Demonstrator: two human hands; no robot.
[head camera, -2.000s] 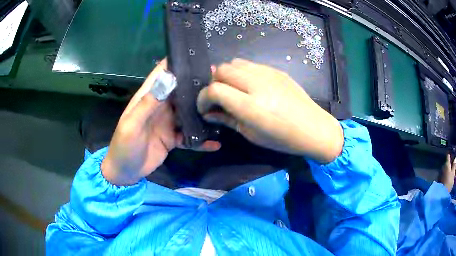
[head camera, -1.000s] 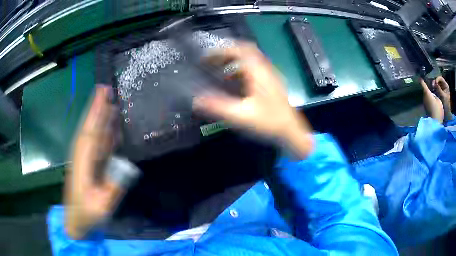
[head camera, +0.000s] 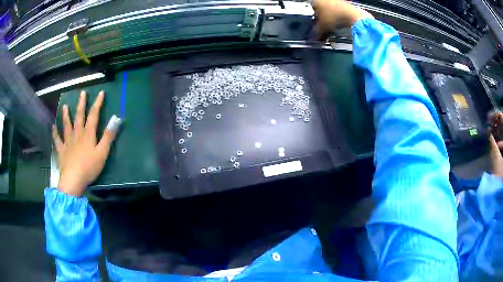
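My left hand lies flat on the green mat at the left, fingers spread and empty, with a silvery wrap on the thumb. My right hand reaches far forward to the rail at the top, beside a silver-grey block; its fingers are partly hidden, and what it holds cannot be told. The black parts tray lies between my arms. Many small silver nuts form an arc along its back and sides, with several loose ones near the front. No dark bar is visible.
Metal rails run across behind the tray. A yellow strap hangs at the left rail. The green mat has a blue line. A second black tray with a yellow label lies far right, beside another person's hand and blue sleeve.
The dark bar held earlier is no longer visible. My left hand has moved down flat onto the mat. My right arm has stretched forward to the rail. The view has shifted.
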